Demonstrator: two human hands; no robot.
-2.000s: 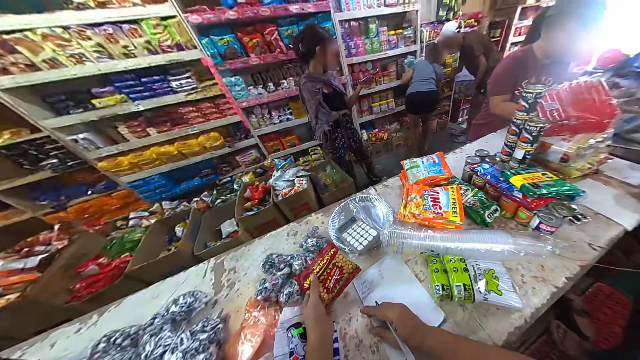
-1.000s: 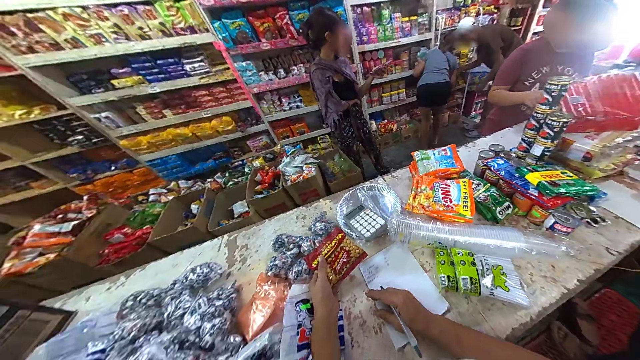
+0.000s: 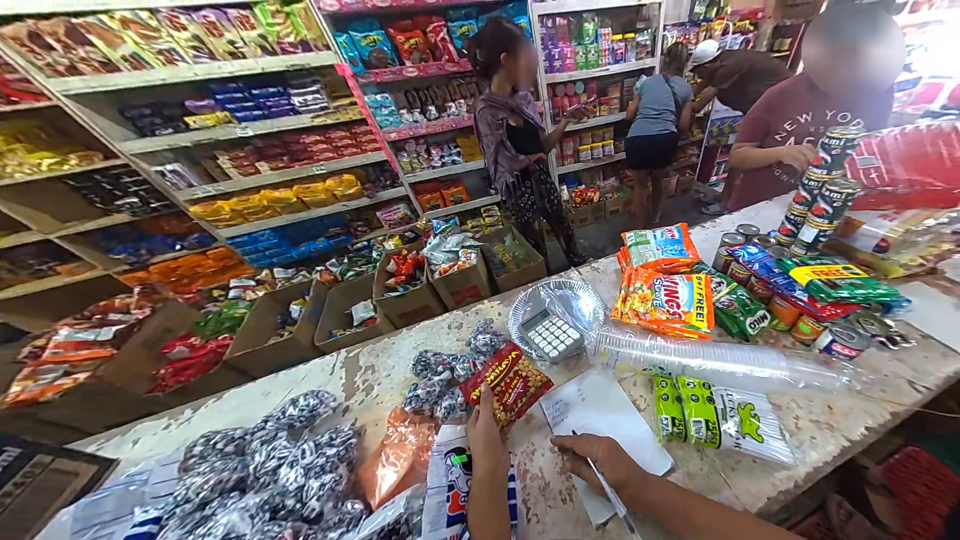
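Observation:
My left hand (image 3: 487, 431) holds a red and yellow snack packet (image 3: 508, 384) by its lower left edge, over the worn counter. A pen (image 3: 609, 486) is in my right hand (image 3: 596, 459), its tip near the left edge of a white paper (image 3: 611, 420) with handwriting. Behind the paper, a calculator (image 3: 553, 335) rests on a stack of plastic-wrapped foil plates (image 3: 525, 300). Clear plastic cups (image 3: 697, 360) in a sleeve lie to its right. Green-and-white packs (image 3: 716, 420) are right of the paper. Left of my left hand are bundles of black-and-white wrapped items (image 3: 277, 465) and an orange plastic bag (image 3: 397, 457).
Detergent packets (image 3: 664, 300), green pouches (image 3: 742, 309), small cans (image 3: 841, 341) and stacked tall cans (image 3: 817, 202) occupy the counter's right part. Open cartons (image 3: 409, 304) line its far side. Several people stand beyond, one (image 3: 810, 142) close to the counter's far right. Stocked shelves (image 3: 247, 180) fill the background.
The view has shifted somewhat to the left. My left hand keeps the snack packet and my right hand keeps the pen by the paper. The person at the far right has moved an arm.

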